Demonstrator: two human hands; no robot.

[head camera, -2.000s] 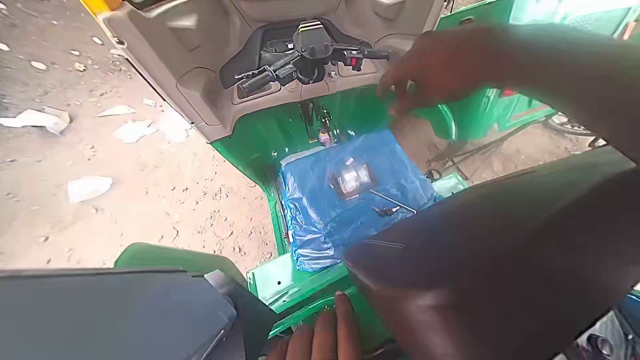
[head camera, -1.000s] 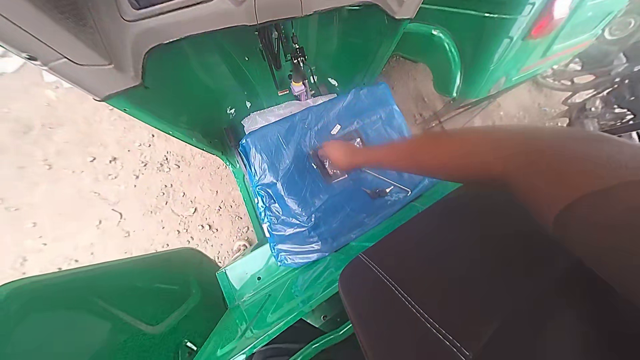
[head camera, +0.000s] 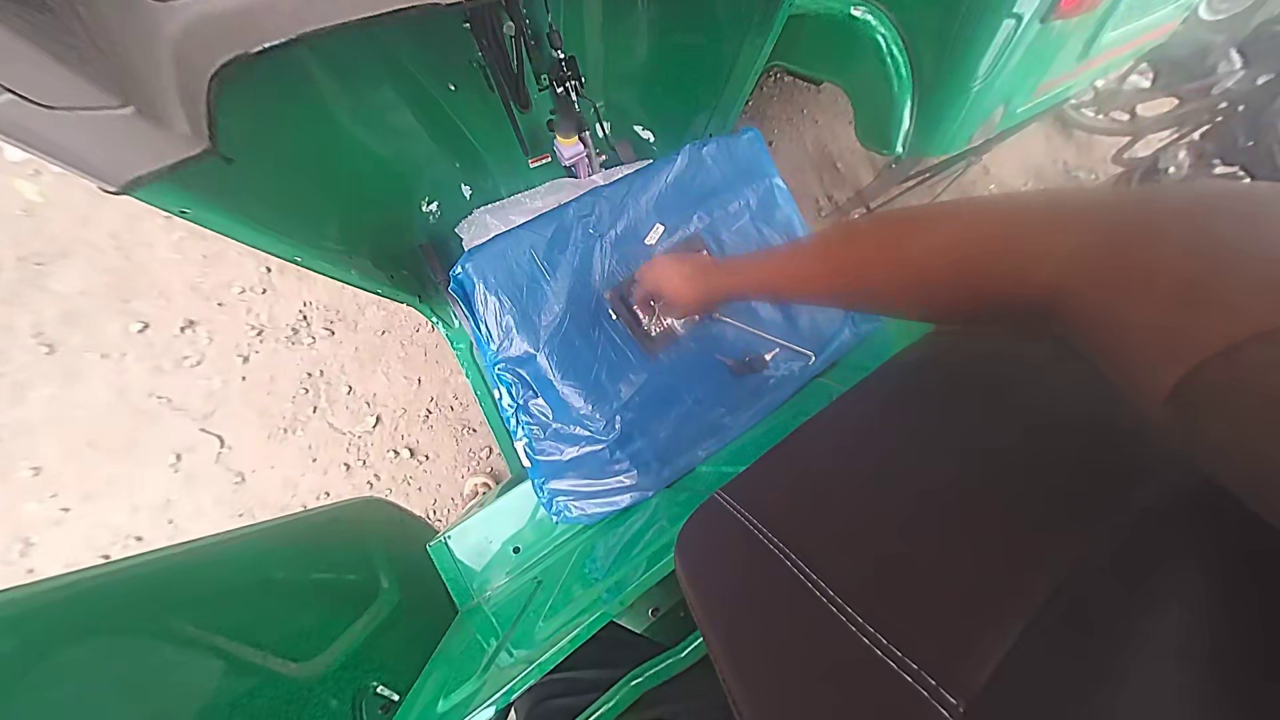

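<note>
My right hand (head camera: 680,283) reaches in from the right, its fingers bunched over a small dark tray (head camera: 645,325) that holds small shiny metal pieces. Whether the fingers hold a piece is hidden by the hand and blur. The tray rests on a package wrapped in blue plastic (head camera: 560,370), which lies on the vehicle's green floor. Right of the tray, on the same plastic, are a thin bent metal rod (head camera: 765,338) and what looks like a key with a dark head (head camera: 750,362). A small white label (head camera: 654,234) sits above the tray. My left hand is out of view.
A dark stitched seat (head camera: 860,520) fills the lower right. Green body panels (head camera: 340,150) surround the package, with cables and a pedal mechanism (head camera: 565,100) beyond it. A green fender (head camera: 230,620) is at lower left, sandy ground (head camera: 220,380) at left, another green vehicle (head camera: 960,70) at upper right.
My right hand, raised near the handlebar two seconds ago, has come down to the tray. The left hand, earlier at the bottom edge, is out of view. The view has tilted down.
</note>
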